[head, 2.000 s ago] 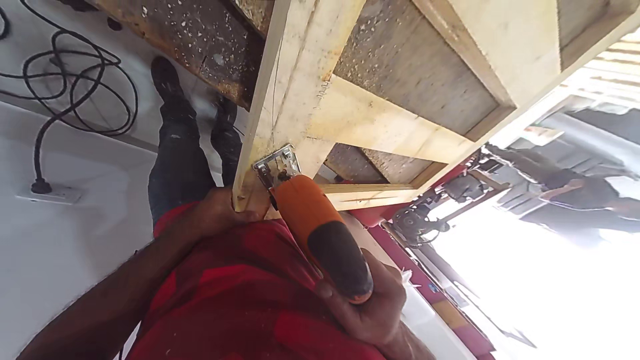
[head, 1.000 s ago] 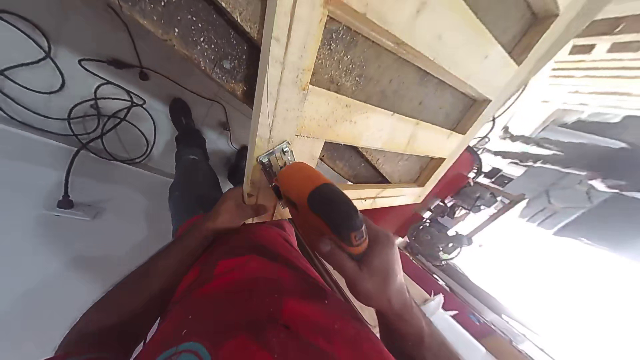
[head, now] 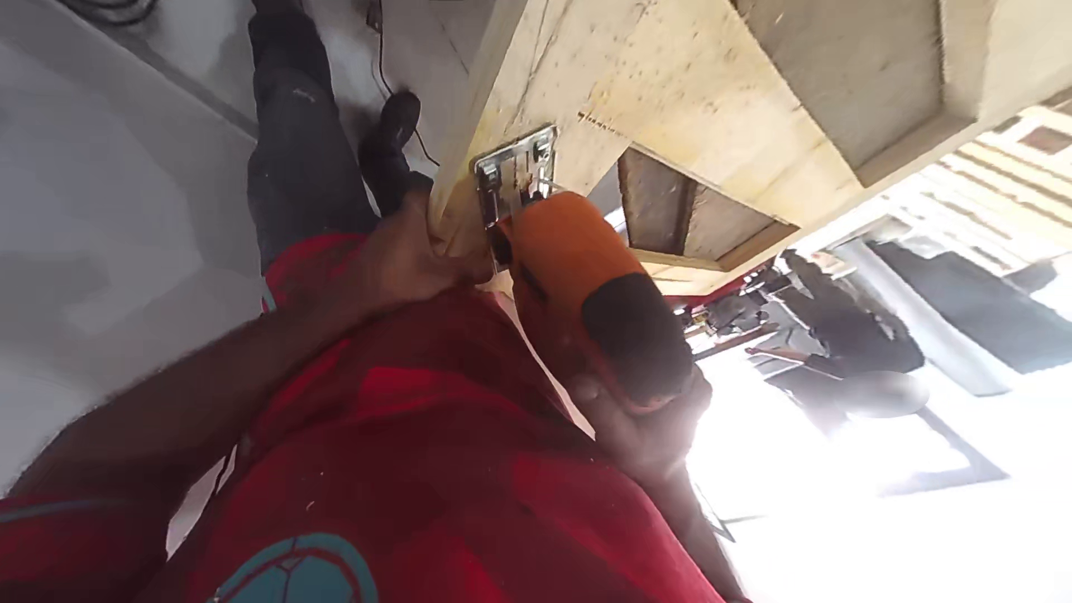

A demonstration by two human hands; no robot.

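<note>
My right hand [head: 628,410] is wrapped around the body of an orange and black jigsaw [head: 595,285]. The tool's metal base plate [head: 515,172] rests on the face of a pale wooden panel [head: 620,84], near its corner and close to a dark line drawn or cut along the wood. My left hand [head: 419,255] grips the panel's corner edge, left of the jigsaw and close to my red shirt. The blade is hidden at the wood.
Triangular and slanted openings framed by wood strips [head: 904,151] lie beyond the jigsaw. A thin cable [head: 383,67] runs on the floor near my shoe [head: 400,113]. At the right, a person [head: 846,322] is near machinery [head: 733,314], in strong glare.
The view has moved closer to the jigsaw and the panel's corner. My right hand stays on the jigsaw and my left hand stays on the corner.
</note>
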